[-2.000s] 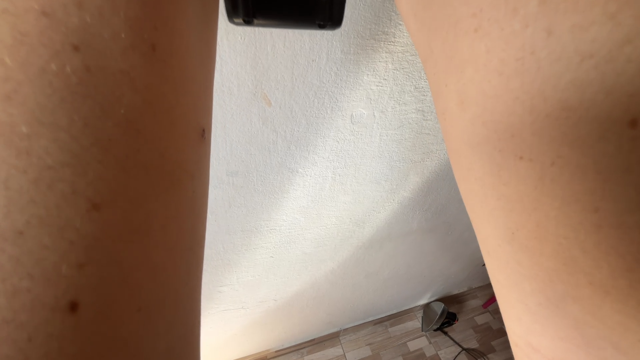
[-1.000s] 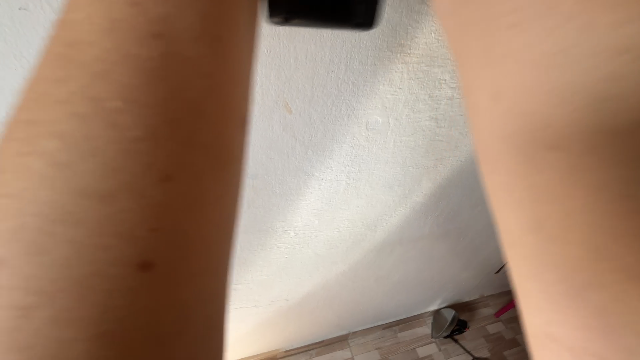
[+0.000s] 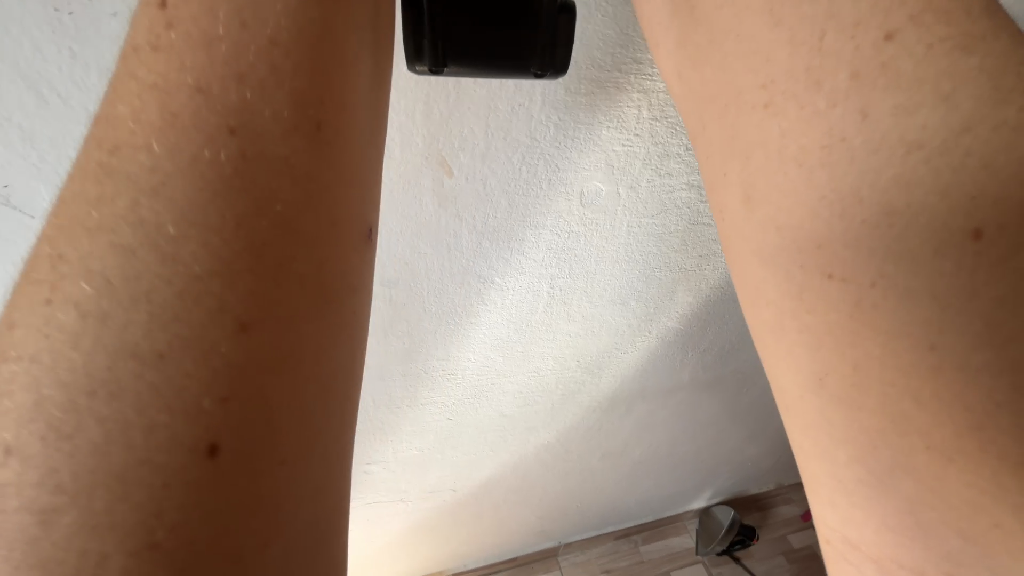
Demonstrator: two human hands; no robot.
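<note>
Both my forearms rise close to the camera and run out of the top of the head view, so neither hand shows. Between them, at the top edge, is the lower end of a black plastic object (image 3: pixel 488 40) with rounded corners; its upper part is cut off. Whether a hand holds or touches it cannot be seen. Behind it stands a rough white plastered wall (image 3: pixel 512 320), crossed by a slanting band of light and shadow.
At the wall's foot lies a wood-patterned tile floor (image 3: pixel 592 560). On it rests a grey, cone-shaped lamp-like object (image 3: pixel 718 530) with a black part and a dark cord. A small pink thing (image 3: pixel 806 516) shows beside my right arm.
My left forearm has shifted slightly in view, uncovering some wall at the far left compared with two seconds ago. More of the black object shows at the top than before.
</note>
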